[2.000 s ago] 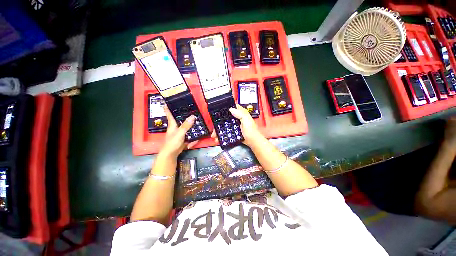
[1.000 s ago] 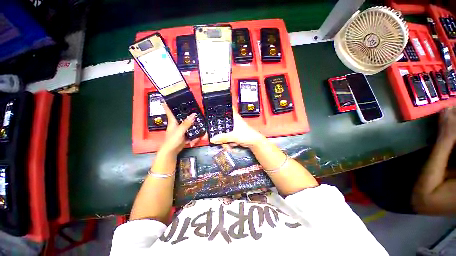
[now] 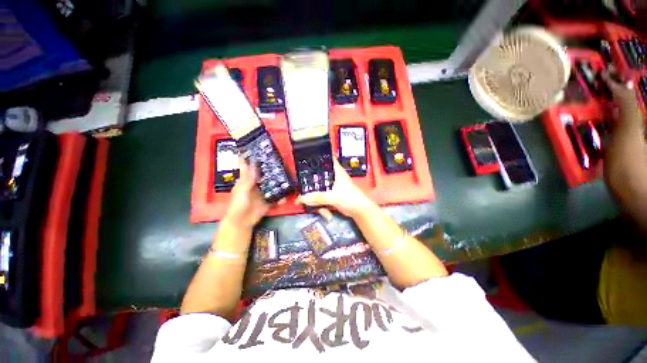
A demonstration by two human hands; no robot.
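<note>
My left hand (image 3: pixel 245 195) holds an open flip phone (image 3: pixel 233 105) by its black keypad half, tilted to the upper left. My right hand (image 3: pixel 342 193) holds a second open flip phone (image 3: pixel 306 96) nearly upright, its thumb across the lower keys. Both upper halves show pale screens with gold-coloured surrounds; the picture is slightly blurred. Both phones are above the orange-red foam tray (image 3: pixel 418 186). Closed dark phones lie in its pockets, among them one with a white panel (image 3: pixel 352 149) and one with a gold emblem (image 3: pixel 394 147).
Two small dark rectangles (image 3: pixel 266 244) lie at the near bench edge. Stacked red-edged trays (image 3: pixel 60 234) stand at left. At right are a cream fan (image 3: pixel 520 73), a smartphone (image 3: pixel 512 155) over a red phone (image 3: pixel 479 149), another tray (image 3: pixel 583 172) and a person's arm (image 3: pixel 628 149).
The view has shifted slightly, so the tray sits lower. The left-hand phone has turned a little and looks blurred. The other person's arm at right has moved up over the right tray.
</note>
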